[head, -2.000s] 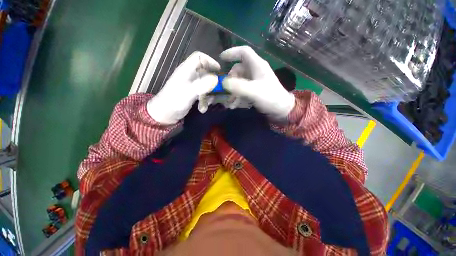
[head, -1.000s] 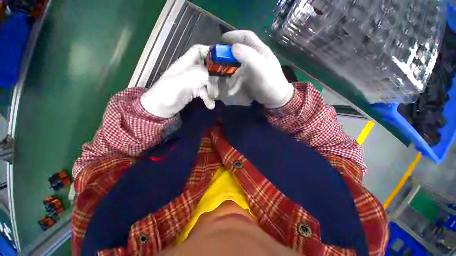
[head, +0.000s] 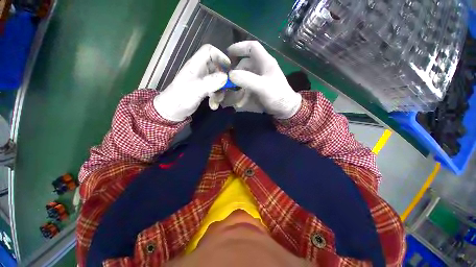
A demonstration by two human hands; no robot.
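Observation:
A coil assembly (head: 229,83) is held between my two hands in front of my chest. Only its bright blue part shows, between the thumbs; the fingers hide the rest. My left hand (head: 194,84), in a white glove, grips it from the left with thumb and curled fingers. My right hand (head: 265,81), also in a white glove, grips it from the right with the thumb against the blue part.
Stacked clear blister trays (head: 381,49) stand at the upper right. A blue bin (head: 453,162) of black parts is beside them. The green belt (head: 88,88) runs along the left, with orange-and-black units (head: 57,210) at its lower end. A blue tote (head: 15,52) is at the far left.
One second ago the coil assembly's blue top and orange-black side showed. Now it is turned and lower, mostly covered by my fingers, with my hands drawn close around it.

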